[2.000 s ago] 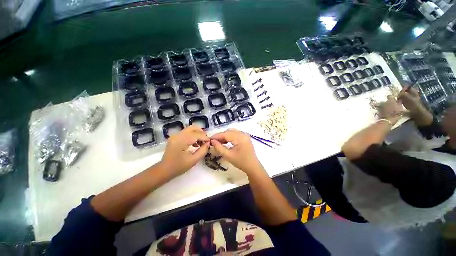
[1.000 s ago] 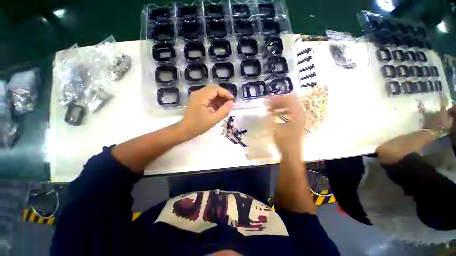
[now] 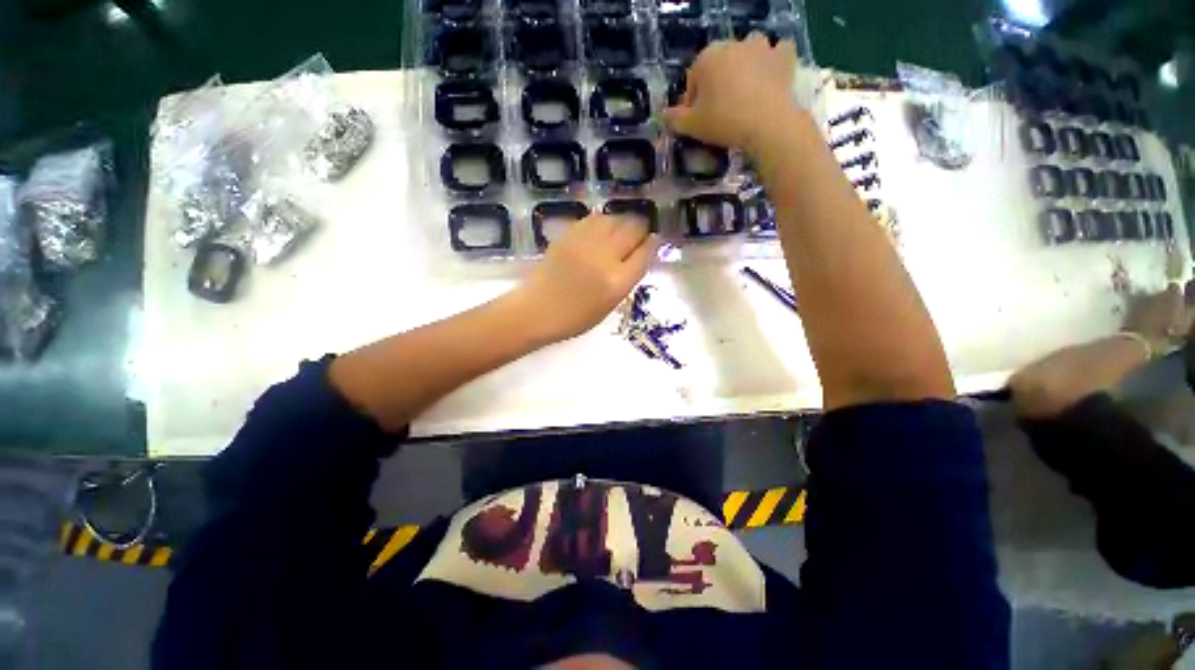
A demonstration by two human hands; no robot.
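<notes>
The clear blister tray (image 3: 429, 196) holds rows of black ring-shaped housings (image 3: 480, 228). My right hand (image 3: 740, 94) is over the tray's right part, fingers bent down over the pockets; it partly covers housings there. My left hand (image 3: 592, 271) is at the tray's front edge, its fingertips over a front-row housing (image 3: 632, 212). Whether either hand grips anything cannot be told. A loose pile of small dark components (image 3: 649, 327) lies on the white sheet right of my left hand. Dark tweezers (image 3: 769, 288) lie beside my right forearm, which hides most of the pale parts (image 3: 887, 219).
Short black strips (image 3: 854, 140) lie right of my forearm. Clear parts bags (image 3: 282, 225) and a loose black housing (image 3: 216, 271) are at left. Another bag (image 3: 941, 135) lies upper right. A neighbouring worker's arm (image 3: 1081, 376) and second tray (image 3: 1081, 183) are at far right.
My hands have parted from their fingertip work; my right hand has moved forward over the tray, my left to its front edge. The view has shifted, and the dark pile is uncovered.
</notes>
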